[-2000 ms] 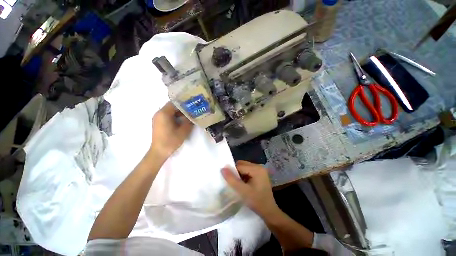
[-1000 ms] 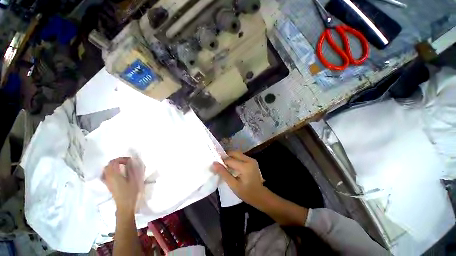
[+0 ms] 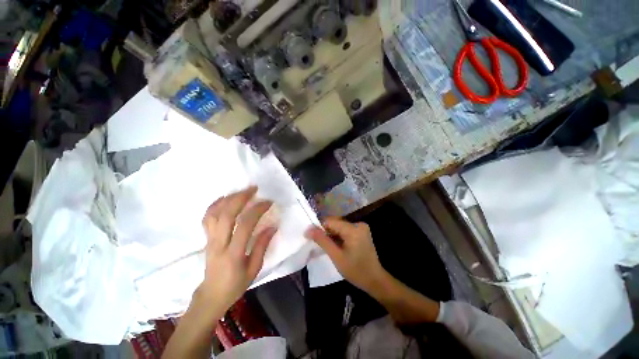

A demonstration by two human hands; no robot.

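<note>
White fabric (image 3: 168, 203) lies in front of the cream overlock machine (image 3: 308, 133), its right edge running up to the needle area below the blue label. My right hand (image 3: 347, 252) pinches this edge near the lower right corner between thumb and fingers. My left hand (image 3: 238, 242) rests on top of the fabric, fingers apart and slightly bent, left of my right hand; it grips nothing that I can see. The needle itself is hidden by the machine head.
Red-handled scissors (image 3: 490, 70) and a dark flat rectangle (image 3: 525, 31) lie on the machine table (image 3: 420, 151) at upper right. White pieces (image 3: 553, 231) lie on a low stand at right. A red slatted crate (image 3: 245, 322) shows below the fabric.
My left hand has moved from the machine head down to the fabric's left part, then right toward my right hand. My right hand still holds the edge. The camera view has shifted.
</note>
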